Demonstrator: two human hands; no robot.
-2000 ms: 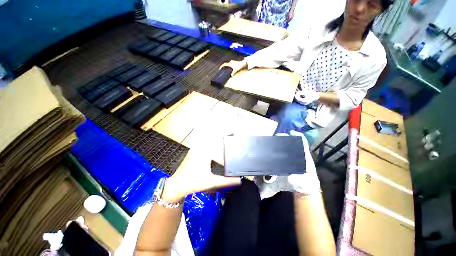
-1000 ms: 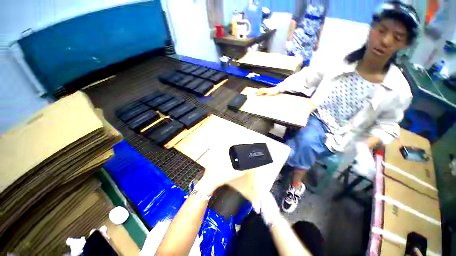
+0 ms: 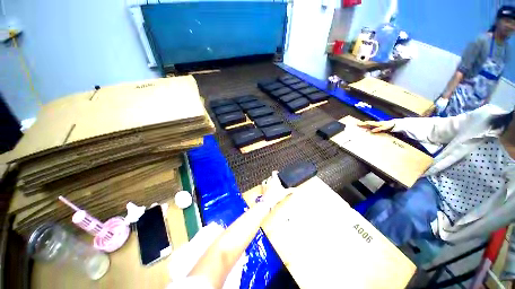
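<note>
My left hand, bare with a bracelet at the wrist, reaches forward and holds the left end of a black housing. This housing lies at the far corner of a cardboard sheet stamped with dark letters, beside the mesh belt. My right hand is out of the picture. Several black housings stand in rows on cardboard on the mesh belt, and another group stands farther back. A single housing sits at the end of a second cardboard sheet.
A seated person's hand rests on the second sheet at right. Another person stands at far right. At left are a tall cardboard stack, a phone, a pink fan and a glass jar. Blue sheeting edges the belt.
The view has turned left, bringing in the jar and fan. The housing held in front of me has gone down to the sheet's far corner. My right hand has left the picture.
</note>
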